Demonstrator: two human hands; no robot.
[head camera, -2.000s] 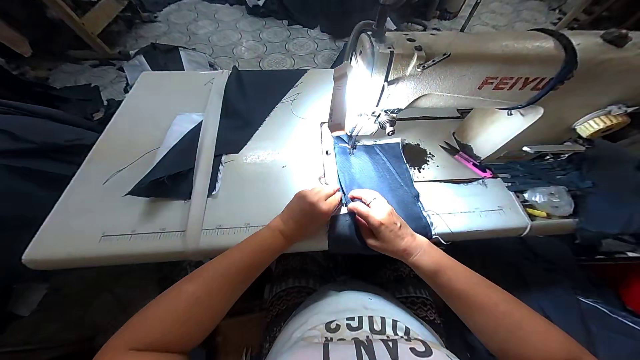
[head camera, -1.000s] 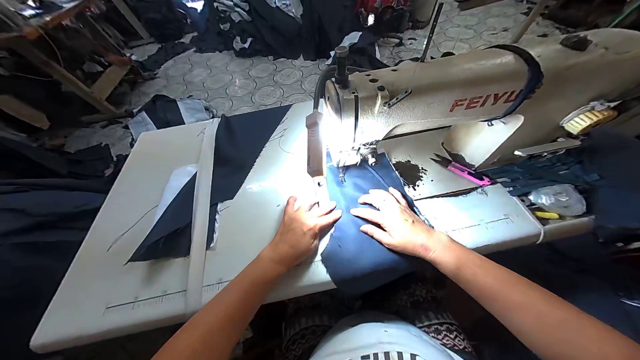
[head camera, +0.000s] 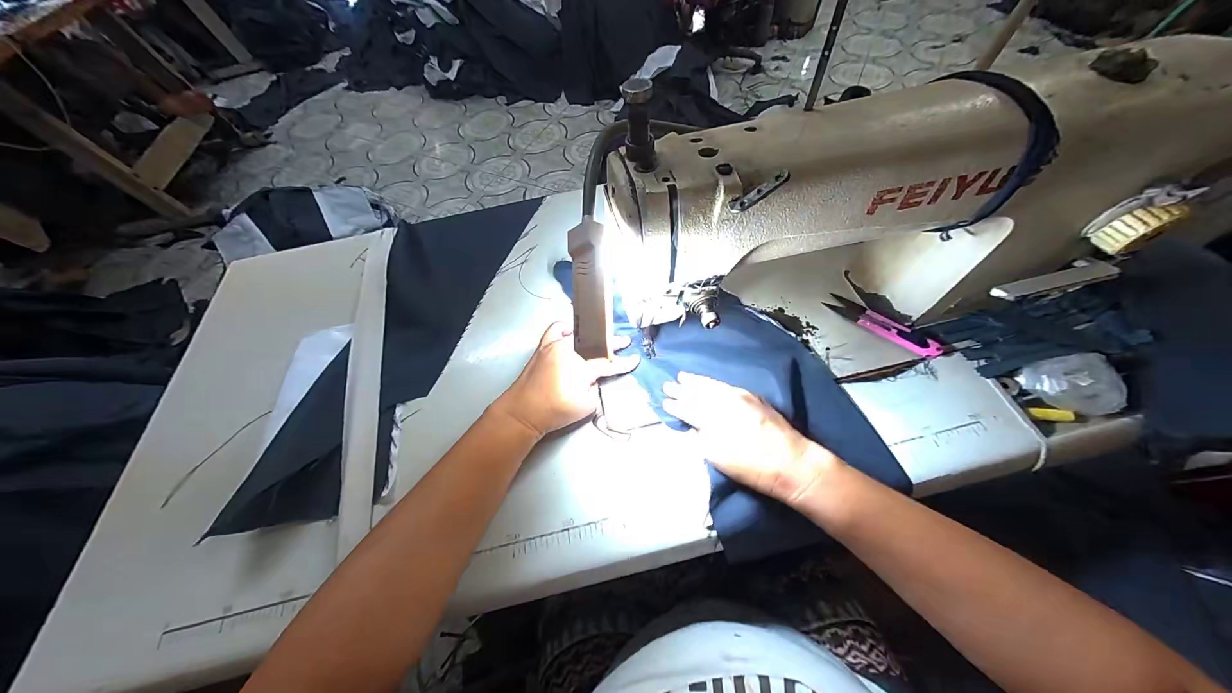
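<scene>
Navy fabric (head camera: 828, 414) lies under the needle area of a sewing machine (head camera: 818, 183) and hangs over the table's front edge. My right hand (head camera: 736, 428) rests spread on this fabric, just in front of the presser foot (head camera: 650, 342). At the left of the foot, my left hand (head camera: 568, 380) touches the fabric's edge, its fingers apart beside the lamp housing (head camera: 589, 289). Strong light washes out the fingertips and the cloth near the needle. Neither hand is closed on anything that I can see.
A pale strip (head camera: 364, 385) crosses dark cut cloth (head camera: 443, 279) on the table's left part. Pink-handled thread snips (head camera: 900, 332) lie right of the needle, near a clear plastic bag (head camera: 1073, 383) and a yellow object (head camera: 1054, 415). The machine's arm spans the back right.
The fabric has turned and spread to the right and behind the needle. My hands, close together on its front part two seconds ago, are now apart near the presser foot. The view has shifted.
</scene>
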